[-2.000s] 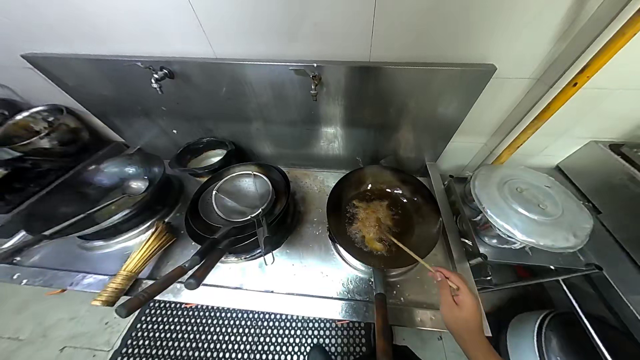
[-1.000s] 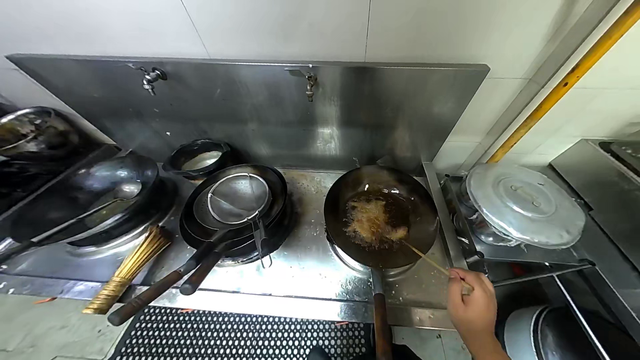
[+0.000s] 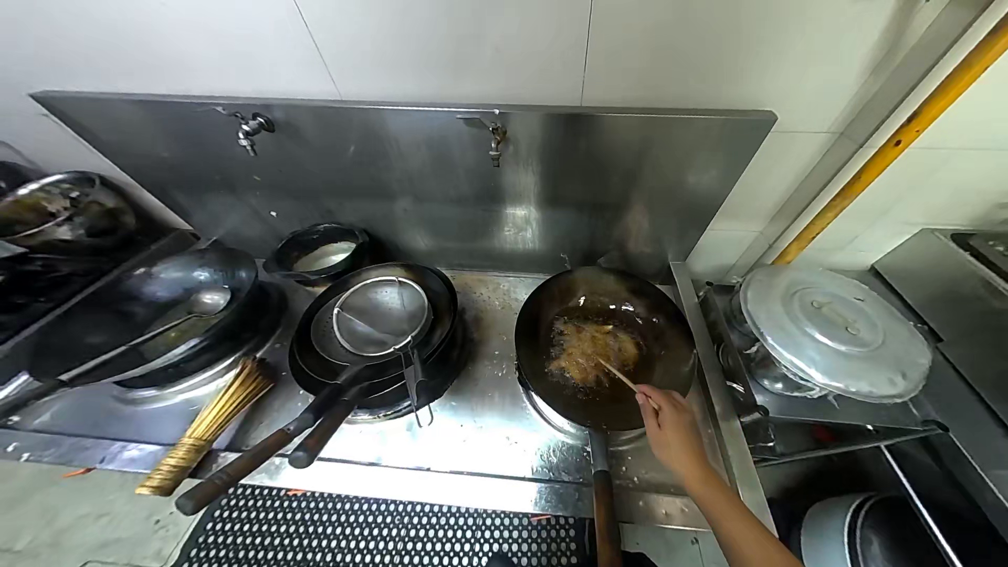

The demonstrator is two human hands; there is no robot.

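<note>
My right hand [image 3: 669, 421] is closed around a thin wooden stick [image 3: 620, 376], perhaps chopsticks. The stick's far end reaches into golden-brown food [image 3: 587, 346] bubbling in dark oil. A black wok [image 3: 669, 315] holds the oil and sits on the right burner, its wooden handle [image 3: 605, 512] pointing toward me. Whether anything is pinched at the stick's tip cannot be seen. My left hand is out of view.
Left of the wok are stacked pans [image 3: 303, 346] with a wire strainer [image 3: 382, 315], a bamboo brush [image 3: 201, 437], and another wok [image 3: 228, 272] with a ladle [image 3: 209, 302]. A lidded metal pot [image 3: 890, 354] stands right. Two taps [image 3: 250, 130] are on the backsplash.
The stick's far end has moved from the right part of the food a second ago to its lower middle. My right hand has moved with it, a little closer to the wok.
</note>
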